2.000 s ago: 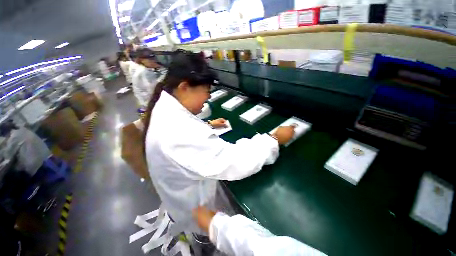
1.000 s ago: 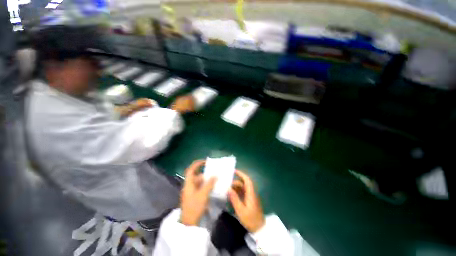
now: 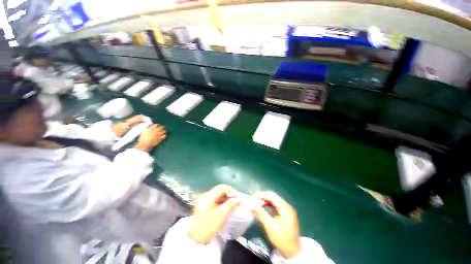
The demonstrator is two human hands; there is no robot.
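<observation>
My left hand [image 3: 210, 214] and my right hand [image 3: 278, 219] are close together at the bottom centre, over the near edge of the green worktop. Between them they hold a thin white sheet or stack of label sheets [image 3: 240, 214], which hangs down below the fingers. The fingertips of both hands meet at its upper edge. Whether a small sticker is at the fingertips cannot be told. White product boxes lie in a spaced row beyond, the closest [image 3: 272, 130] ahead of my hands and untouched.
A neighbouring worker's white sleeve [image 3: 93, 178] and hands holding a white strip are at the left. A weighing scale [image 3: 297, 93] stands behind the belt [image 3: 330, 160]. A dark post [image 3: 439, 185] slants at the right. A shelf [image 3: 258, 13] runs above. White strips lie on the floor at lower left.
The view has swung right. Both my hands now hold the white sheet, lower and more tilted than one second ago. The neighbour's right hand has left the boxes and returned to their white strip.
</observation>
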